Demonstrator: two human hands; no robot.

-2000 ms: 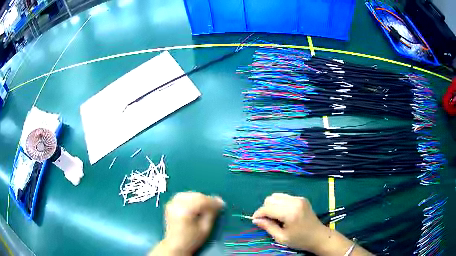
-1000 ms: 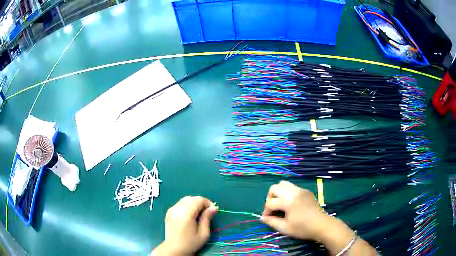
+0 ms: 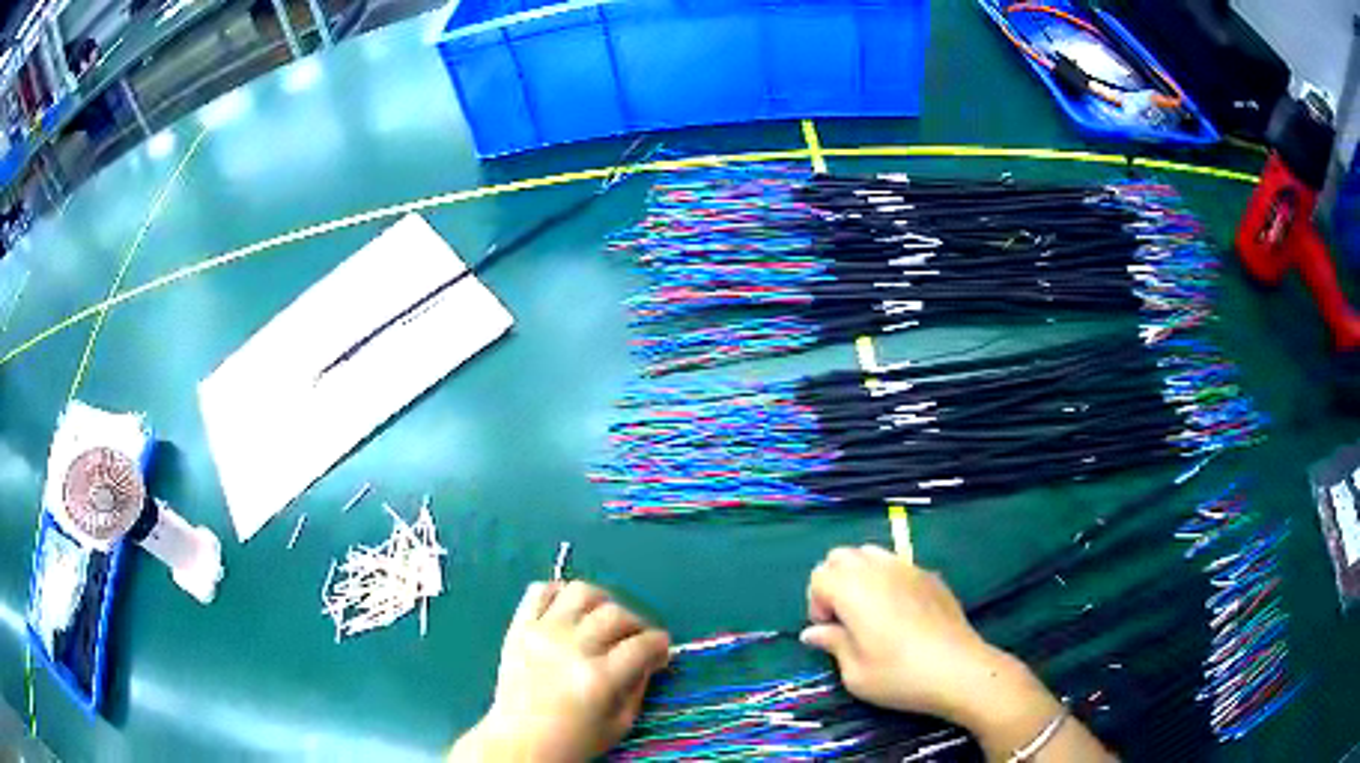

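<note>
My left hand [image 3: 574, 668] is closed around the ends of thin core wires [image 3: 726, 643]. A short white marker tube [image 3: 562, 561] sticks up from behind its fingers. My right hand [image 3: 895, 626], to the right, pinches the same cable near where its black sheath starts; its fingertips are partly hidden. The cores run nearly level between the hands. More multi-core cables with red, blue, green and white cores [image 3: 746, 719] lie just below. A loose pile of white marker tubes [image 3: 385, 574] lies left of my left hand.
Two thick cable bundles [image 3: 970, 268] lie beyond my hands. A white sheet [image 3: 351, 365] with a black cable across it is upper left. The small fan [image 3: 103, 494] rests on a blue tray at far left. A blue bin [image 3: 686, 75] is at the top, a red tool [image 3: 1280, 224] at right.
The view has shifted right. The single green wire stretched between my hands is no longer seen apart; several cores now run together between them. A white tube now shows above my left hand.
</note>
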